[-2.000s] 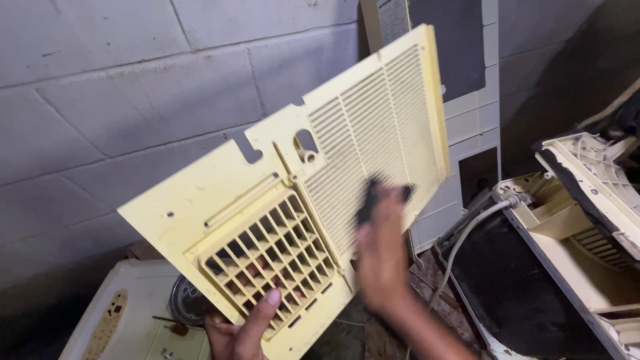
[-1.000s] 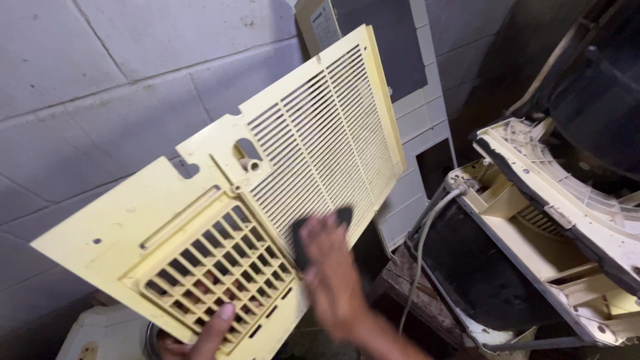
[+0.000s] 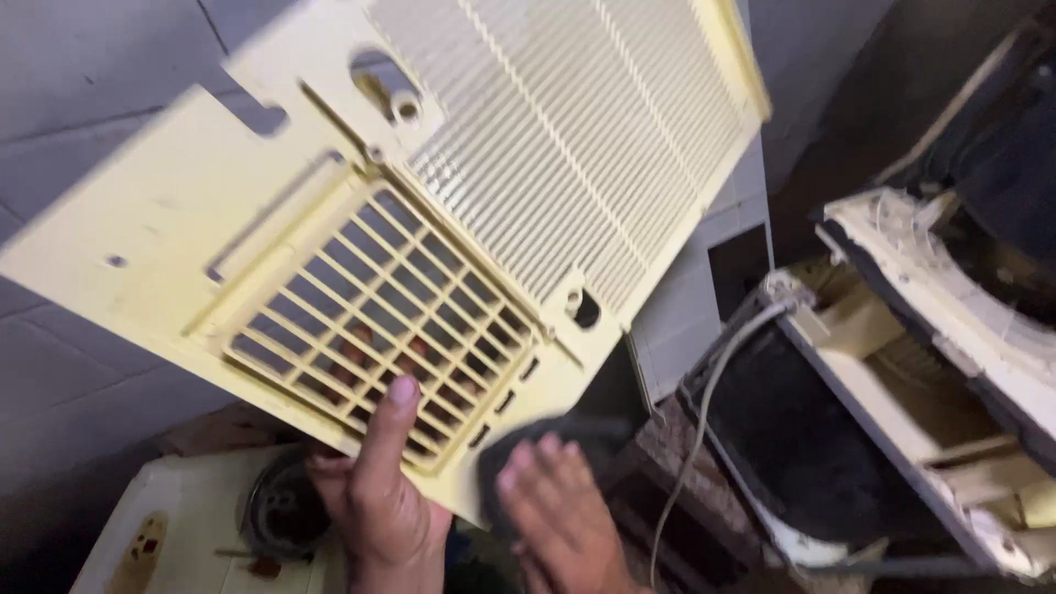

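A cream plastic grille panel (image 3: pixel 157 214), with a square grid and a larger finely slatted section, is held up at a tilt. My left hand (image 3: pixel 388 495) grips its lower edge, thumb in front on the grid and fingers behind, partly visible through the openings. My right hand (image 3: pixel 561 511) holds a dark pad or cloth (image 3: pixel 503 454), blurred, flat against the panel's lower right edge. What the pad is made of I cannot tell.
Behind stands a grey block wall (image 3: pixel 82 66) with a light panel leaning on it. At right are opened cream appliance housings (image 3: pixel 973 330) and a grey cable (image 3: pixel 701 412). A cream casing (image 3: pixel 198 487) bearing a round dark part (image 3: pixel 289 503) lies lower left.
My right hand and the dark pad have moved from the slatted section down to the panel's lower edge. My left hand keeps its hold at the grid. The panel now appears closer.
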